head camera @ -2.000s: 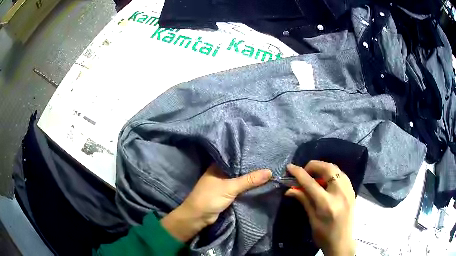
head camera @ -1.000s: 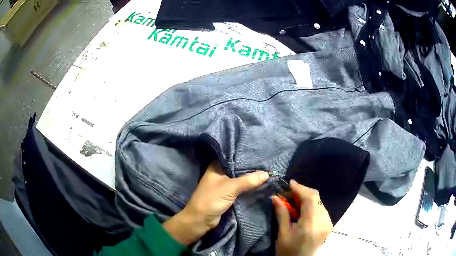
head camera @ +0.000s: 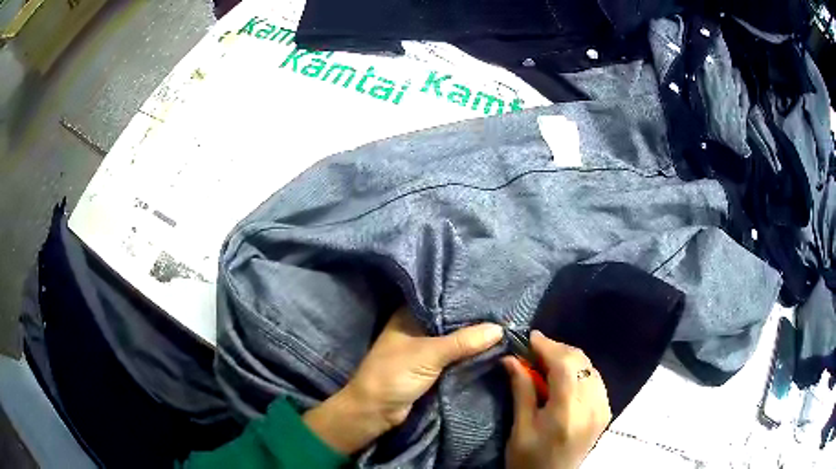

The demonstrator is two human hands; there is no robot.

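Observation:
A grey garment (head camera: 513,211), wrong side out with near-black parts, lies across the table under both hands. A white care label (head camera: 560,140) shows on it. My left hand (head camera: 403,366) pinches the cloth at a seam between thumb and fingers. My right hand (head camera: 559,394) is closed on thread snips (head camera: 532,374) with an orange-red handle. The dark blades point up-left, at the cloth beside my left thumb tip. The near-black panel (head camera: 610,316) lies just behind my right hand. Thread ends are too small to tell.
The white table (head camera: 147,220) bears green lettering. Black and grey garments (head camera: 761,119) with shiny buttons are heaped at far right. A dark flat phone (head camera: 779,371) lies at right. Dark cloth (head camera: 119,348) hangs below the near-left edge.
My right hand has moved left and down from two seconds ago, and the snips' handle shows more. The near-black panel is more uncovered. My left hand keeps its pinch almost in place.

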